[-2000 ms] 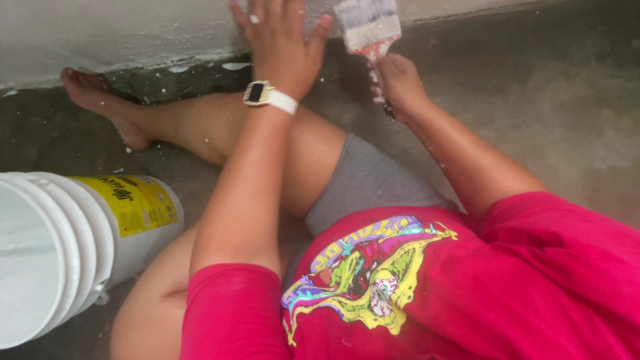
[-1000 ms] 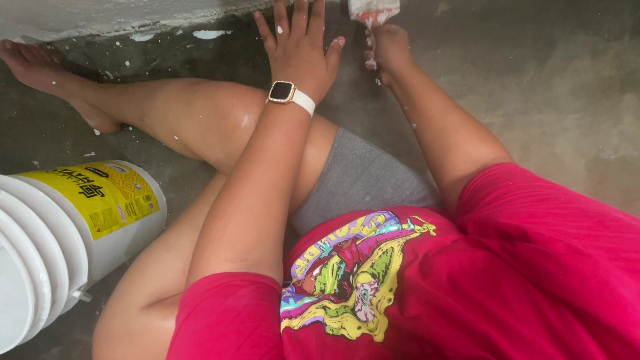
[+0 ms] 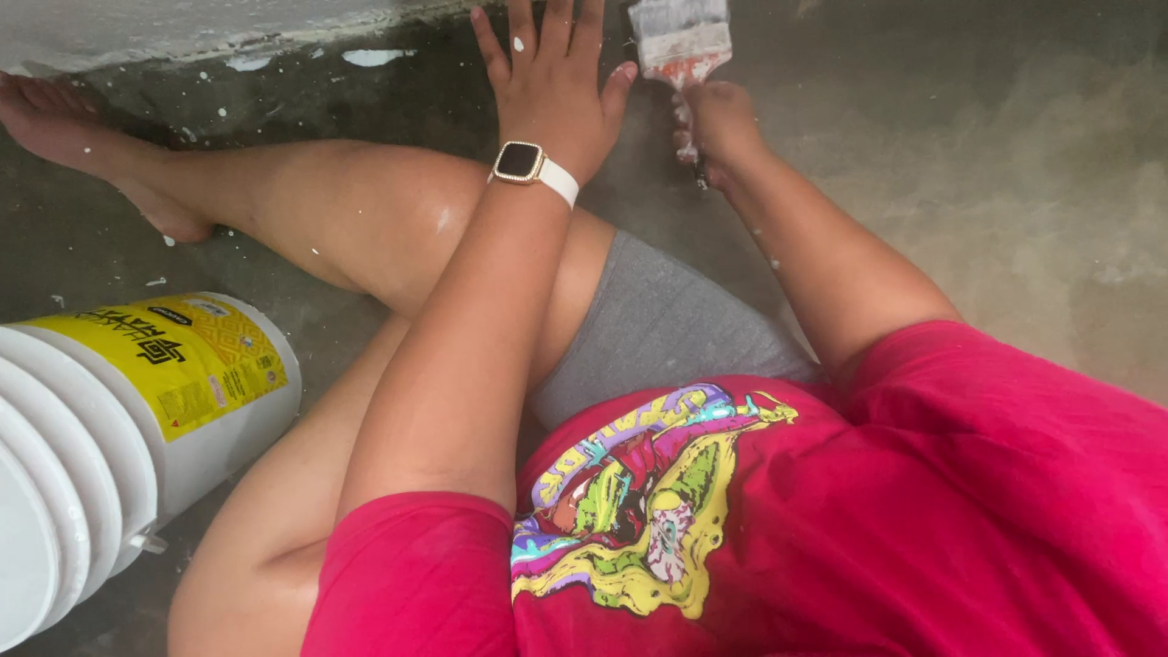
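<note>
My right hand [image 3: 721,128] is closed around the paint-smeared handle of a wide flat paintbrush [image 3: 683,41] at the upper middle. The brush's bristles are coated in whitish paint and point toward the top edge of the view. Left of it, my left hand [image 3: 557,87] is spread with its fingers apart and holds nothing; a spot of white paint marks one finger. A watch [image 3: 518,161] with a white band is on my left wrist. Whether the left palm touches the floor or wall is unclear.
A white plastic bucket [image 3: 219,465] with a yellow label lies or leans at the left, beside my bent leg. A pale wall [image 3: 182,27] runs along the top left. White paint drips [image 3: 376,57] spot the dark floor near its base, by my bare foot [image 3: 82,137].
The brush shows lower in view than one second ago, its bristles now mostly visible. My left hand stays spread throughout. The view has shifted somewhat.
</note>
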